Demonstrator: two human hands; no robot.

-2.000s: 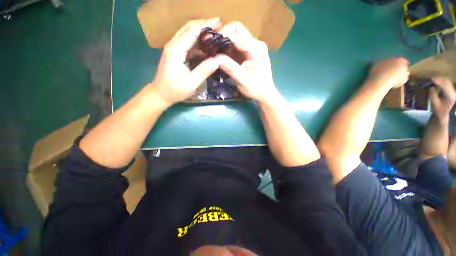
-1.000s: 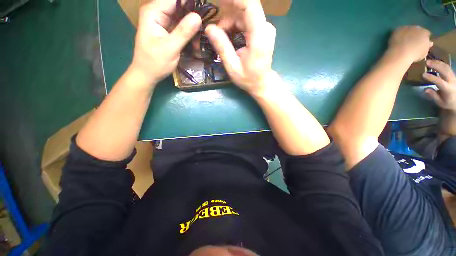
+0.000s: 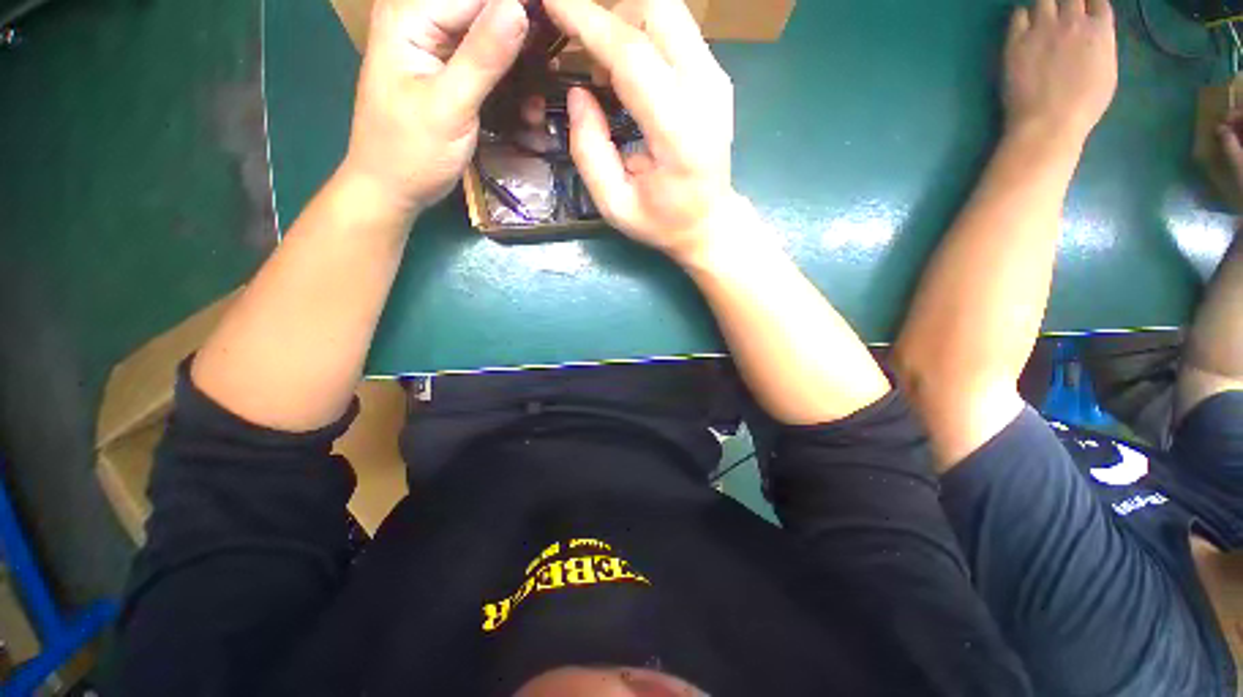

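The open cardboard product box (image 3: 552, 232) sits on the green table in front of me, its near rim and left corner visible. A shiny clear bag (image 3: 524, 188) lies at its left inside, with a thin dark lead across it. My left hand (image 3: 430, 102) is over the box's left side, thumb and fingers closed on part of a dark cable (image 3: 509, 106). My right hand (image 3: 654, 136) is over the right side, index finger reaching to the left fingertips, thumb apart beside dark loops. Its grip is unclear. The upper fingers are cut by the top edge.
The box lid (image 3: 743, 18) spreads behind my hands. A co-worker's forearm (image 3: 988, 232) rests on the green table (image 3: 818, 272) at right, with another hand and a box part (image 3: 1213, 130) at the far right edge. A larger open carton (image 3: 150, 395) stands below the table at left.
The hands and box sit higher in the picture. My hands have drawn the dark cable up and their fingertips have come together. The co-worker's near hand has left its box and moved up.
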